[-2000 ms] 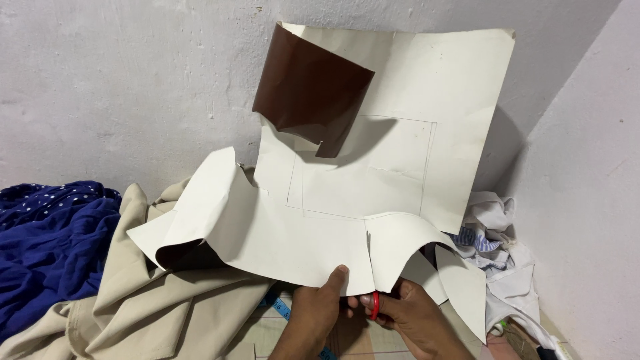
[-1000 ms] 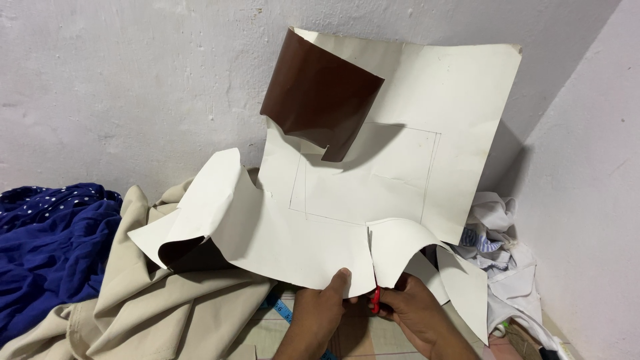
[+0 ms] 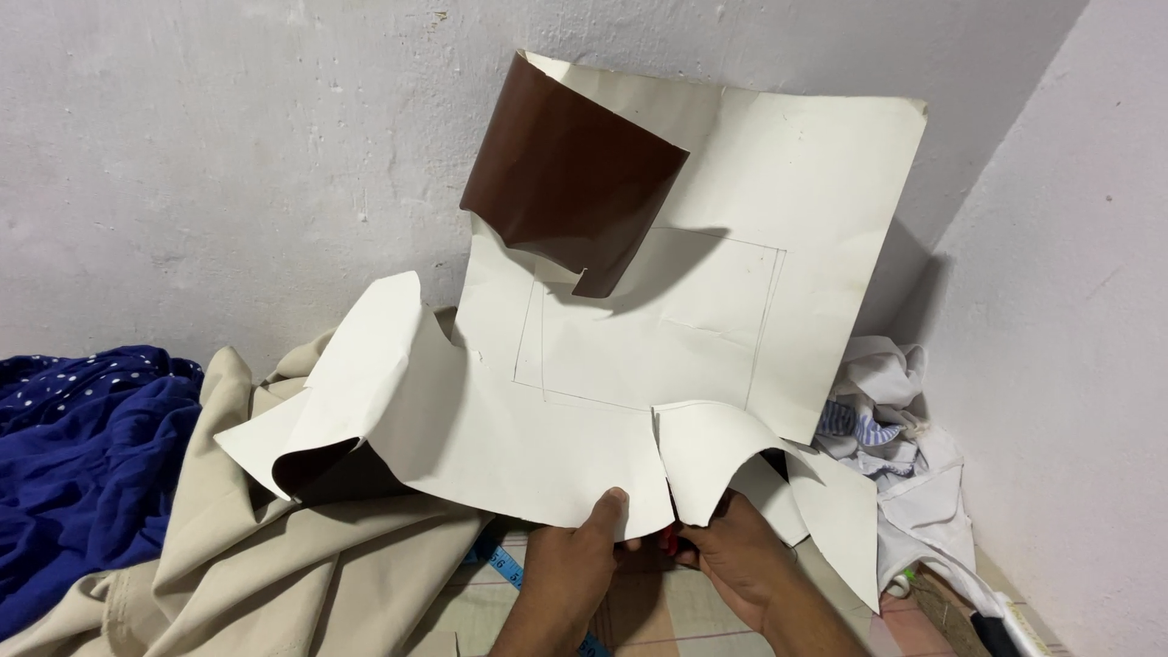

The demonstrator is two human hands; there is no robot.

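Observation:
A large sheet, white with pencil lines on one face and glossy brown on the other, stands against the wall; its white face [image 3: 547, 447] is toward me and a brown flap [image 3: 575, 173] curls over at the top. My left hand [image 3: 584, 557] pinches the sheet's lower edge, thumb on top. My right hand [image 3: 725, 557] is under the curled white strip right of a slit, closed around a red-handled tool [image 3: 669, 540], likely scissors; its blades are hidden behind the sheet. The slit runs up from the lower edge to near the drawn lines.
Beige cloth [image 3: 383, 566] lies in folds at the left, with blue cloth [image 3: 91, 456] beyond it. White garments [image 3: 922, 493] are heaped at the right by the wall corner. A blue measuring tape [image 3: 504, 564] lies on the checked cloth below my hands. A painted wall [image 3: 228, 164] stands behind.
The red handles, plainer beside my right fingers before, are now mostly hidden under the sheet. My right hand has shifted slightly up beneath the strip. My left hand keeps its hold on the edge.

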